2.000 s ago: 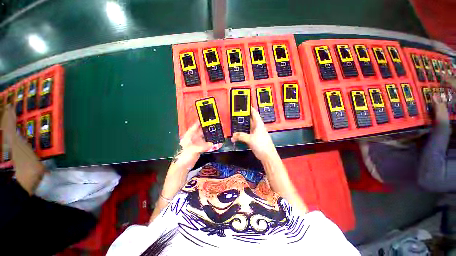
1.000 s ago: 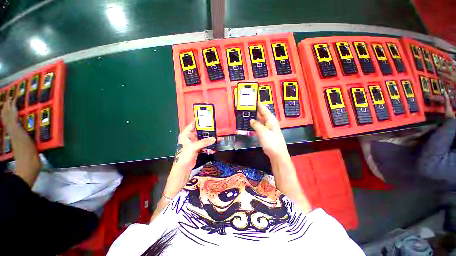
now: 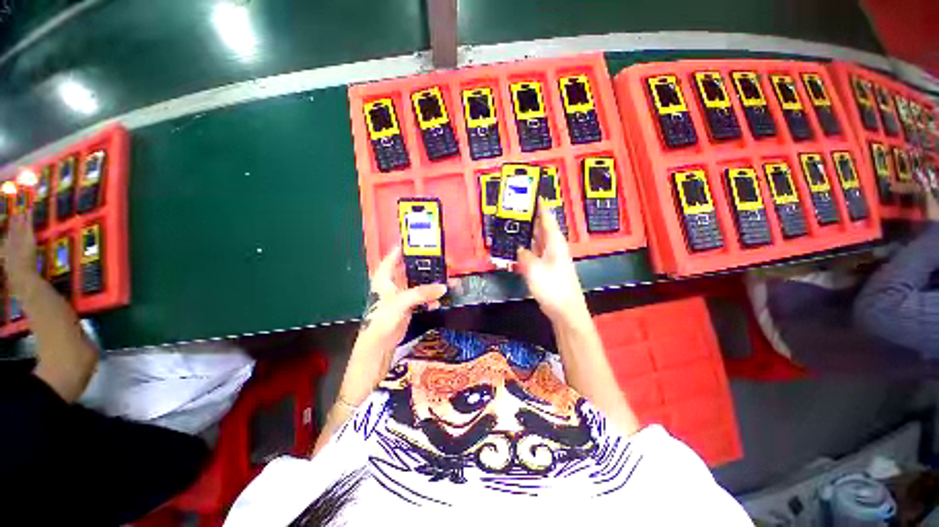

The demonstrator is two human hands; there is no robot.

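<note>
My left hand (image 3: 396, 293) holds an upright keypad phone (image 3: 422, 244) over the front left of the phone tray (image 3: 362, 134). My right hand (image 3: 548, 270) holds another keypad phone (image 3: 514, 213), tilted slightly, over the tray's front row. Both held phones have lit whitish screens. Phones with dark screens fill the tray's back row. In the front row, phones show behind and to the right of the right-hand phone; two left slots show bare red, partly covered by the left-hand phone.
A second full phone tray (image 3: 659, 262) adjoins on the right, with another beyond it. A phone tray at left (image 3: 120, 206) has a person's arm (image 3: 46, 309) over it. A red stool or spare tray (image 3: 669, 376) lies below the bench edge. Another person's sleeve (image 3: 906, 293) is at far right.
Both held phones' screens went from dark to lit. The right-hand phone has moved up and right and now tilts; a phone in a slot shows behind it. My left hand has barely moved.
</note>
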